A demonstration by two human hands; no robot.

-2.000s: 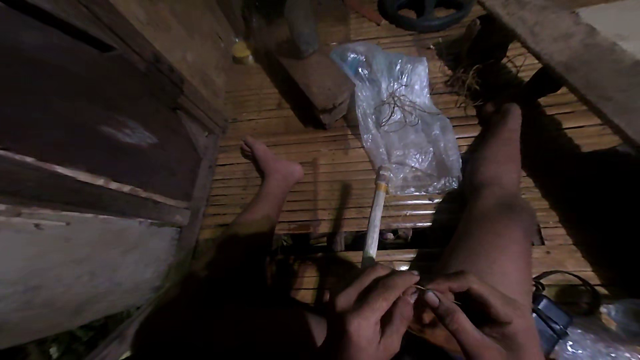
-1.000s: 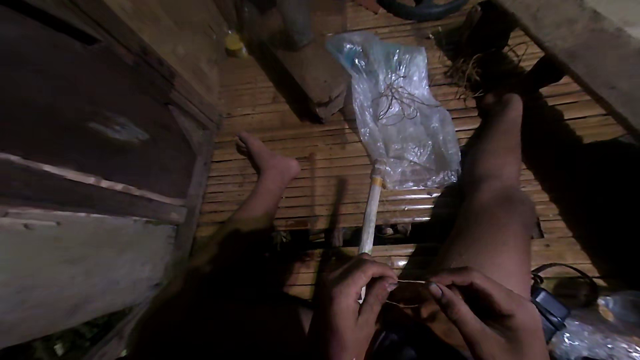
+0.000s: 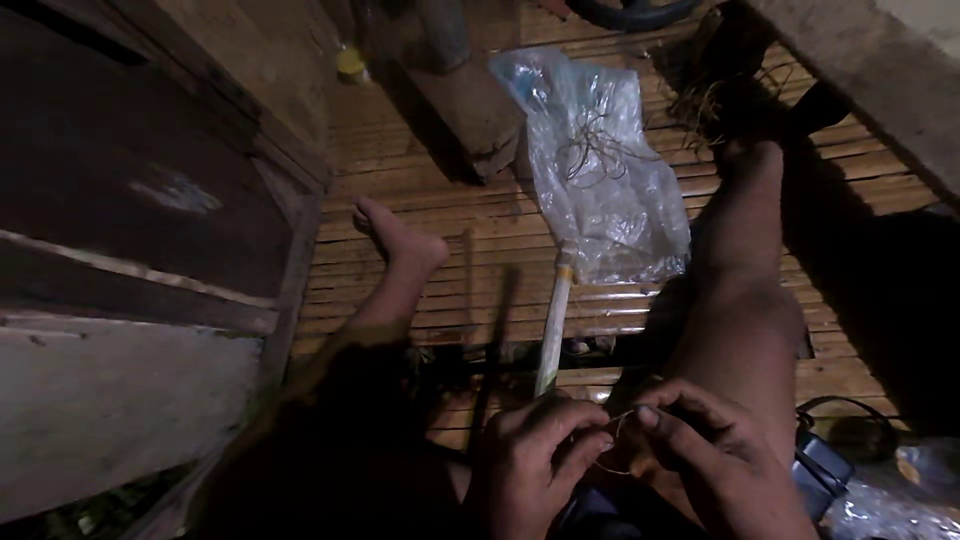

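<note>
Low in the view, my left hand (image 3: 536, 454) pinches one part of a thin tan strand (image 3: 621, 427) between thumb and forefinger. My right hand (image 3: 705, 450) grips the strand a short way to the right, and a small loop of it hangs between the hands. Beyond my left hand lies a pale stick (image 3: 555, 330) with a yellow band near its far end. That end touches a clear plastic bag (image 3: 622, 217) spread on the bamboo slat floor (image 3: 480, 277). A loose tangle of thin strands (image 3: 596, 154) rests on the bag.
A wooden block (image 3: 480, 112) stands left of the bag, and a yellow-lidded container (image 3: 350, 64) is near the wall. More strands (image 3: 701, 109) lie at the upper right. A black strapped case (image 3: 821, 465) and crumpled plastic (image 3: 885, 510) are at the lower right. A dark gap crosses the floor.
My hands, drawn apart with the strand stretched between them one second ago, are now closer together. The strand now bends into a small loop.
</note>
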